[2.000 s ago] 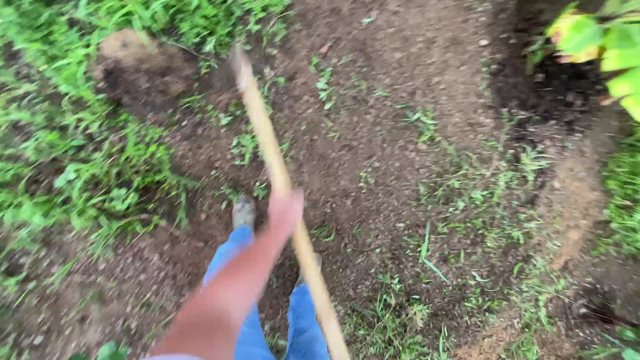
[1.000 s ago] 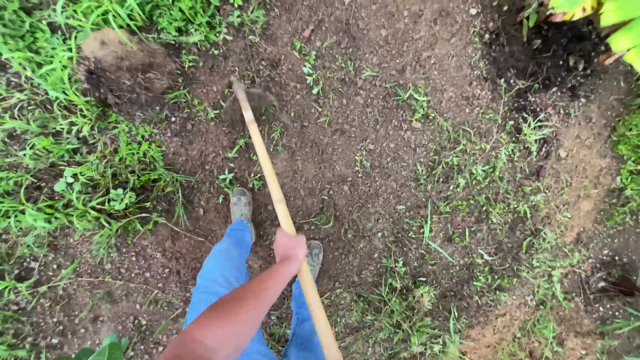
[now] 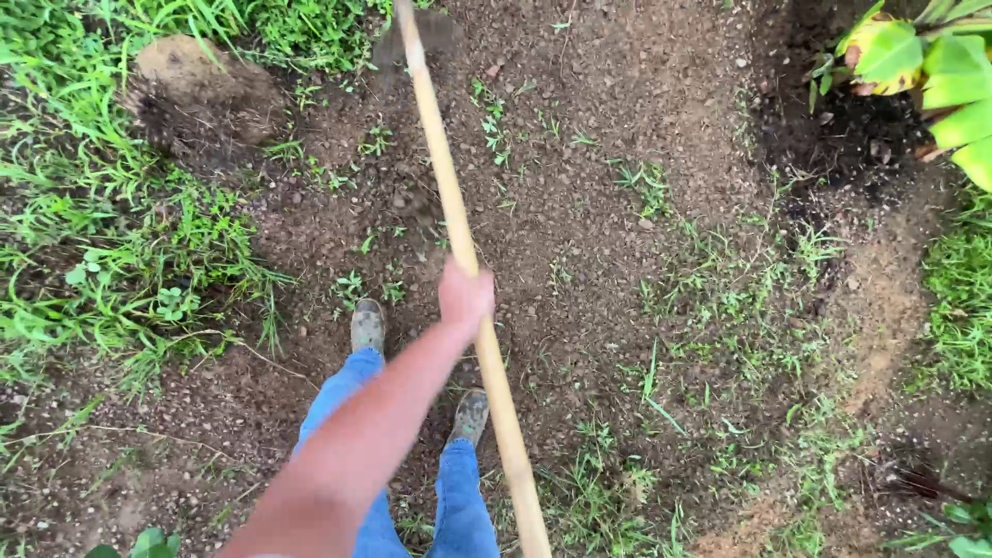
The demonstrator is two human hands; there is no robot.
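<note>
My left hand (image 3: 466, 296) is closed around the middle of a long wooden handle (image 3: 504, 403), with my forearm coming up from the bottom edge. The handle slants from the bottom centre to the top, where the tool's blurred metal blade (image 3: 434, 39), like that of a hoe, hangs over or against the bare soil (image 3: 589, 256). Whether the blade touches the ground cannot be told. The lower end of the handle runs out of the frame. My right hand is not seen.
My boots (image 3: 367, 325) stand on the soil below the hand. A clump of earth and roots (image 3: 203, 97) lies at the upper left beside tall grass (image 3: 116, 232). Broad green leaves (image 3: 891, 58) hang over dark soil at the upper right. Small weeds (image 3: 647, 186) dot the ground.
The blade end has moved up and away from my boots, farther forward than one second ago. My left hand has kept its hold on the handle.
</note>
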